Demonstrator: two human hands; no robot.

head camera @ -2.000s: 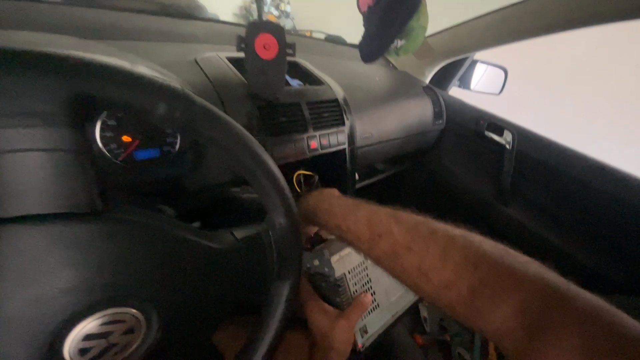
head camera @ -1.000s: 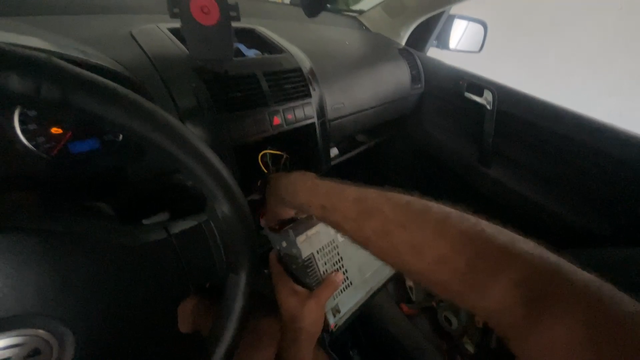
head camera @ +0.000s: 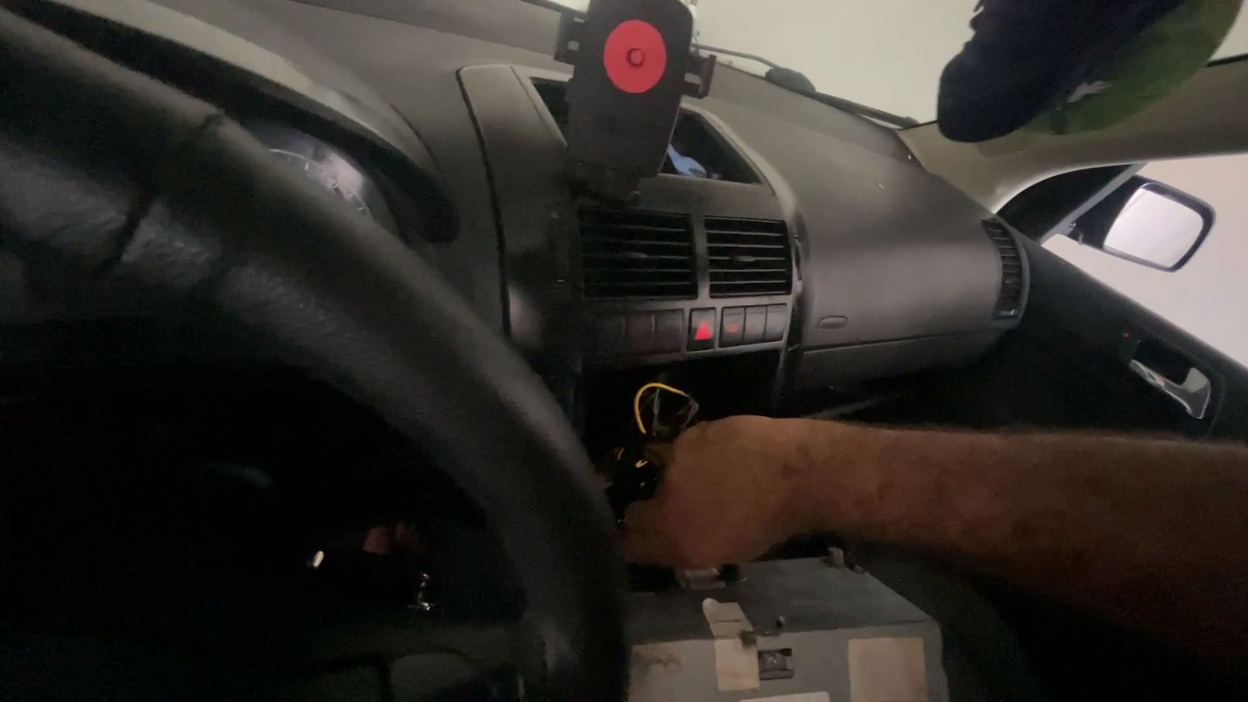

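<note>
A grey metal car stereo unit (head camera: 829, 624) with pale labels lies low in front of the dashboard's centre. My right hand (head camera: 721, 487) is at the rear edge of the unit, by a dark bundle of wires and connectors (head camera: 634, 470); its fingertips are hidden, so its grip cannot be made out. Above the hand a yellow wire (head camera: 642, 402) loops out of the dark radio slot (head camera: 731, 385). My left hand is not clearly visible; a small patch of skin shows dimly behind the steering wheel, and whose it is cannot be told.
The steering wheel (head camera: 468, 390) fills the left foreground. Over the centre air vents (head camera: 639, 253) stands a phone holder (head camera: 629, 107) with a red disc. A row of buttons (head camera: 702, 330) runs above the slot. The passenger door handle (head camera: 1175, 385) is at the right.
The stereo unit's perforated side was showing with my left hand on it; now its labelled face shows and that hand is out of sight. The view has moved closer. The instrument cluster no longer shows lit.
</note>
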